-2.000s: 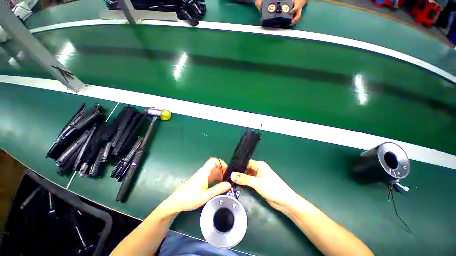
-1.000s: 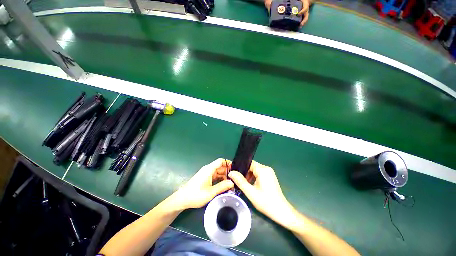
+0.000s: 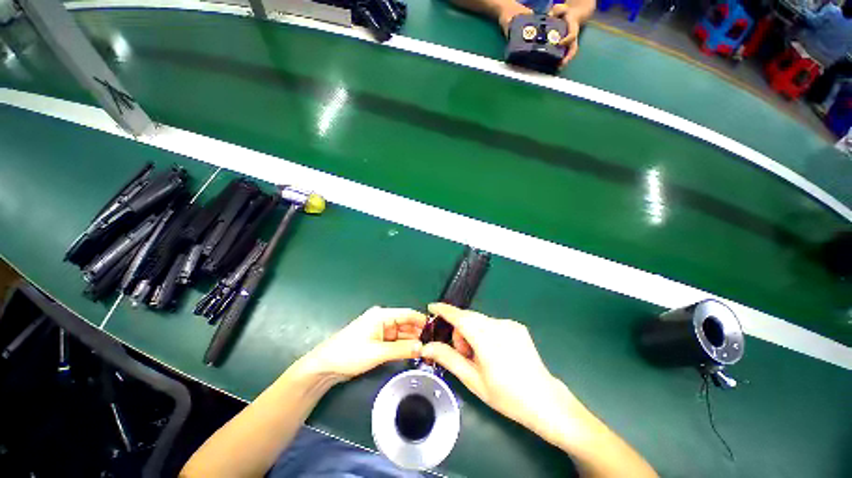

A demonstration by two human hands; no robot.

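A dryer head (image 3: 416,419) with a silver ring face and dark central hole lies in front of me at the bench's near edge, its neck pointing away. A black handle shell (image 3: 464,278) extends beyond the neck, tilted slightly right. My left hand (image 3: 378,342) pinches at the joint between neck and handle from the left. My right hand (image 3: 484,356) grips the handle's near end from the right, thumb and forefinger close to the left fingertips. The fingers hide most of the joint and any wires in it.
A second dryer head (image 3: 696,334) with loose wires lies at right. The handle pile (image 3: 163,238) and mallet (image 3: 250,280) lie at left, above a black parts bin (image 3: 173,401). Beyond the conveyor (image 3: 420,149), a person's hands hold a dark fixture block (image 3: 536,42). A grey post stands upper left.
My right hand's fingers have moved over the handle's near end, covering more of it. The handle leans further right. The view has shifted slightly; the opposite hands and block show more fully.
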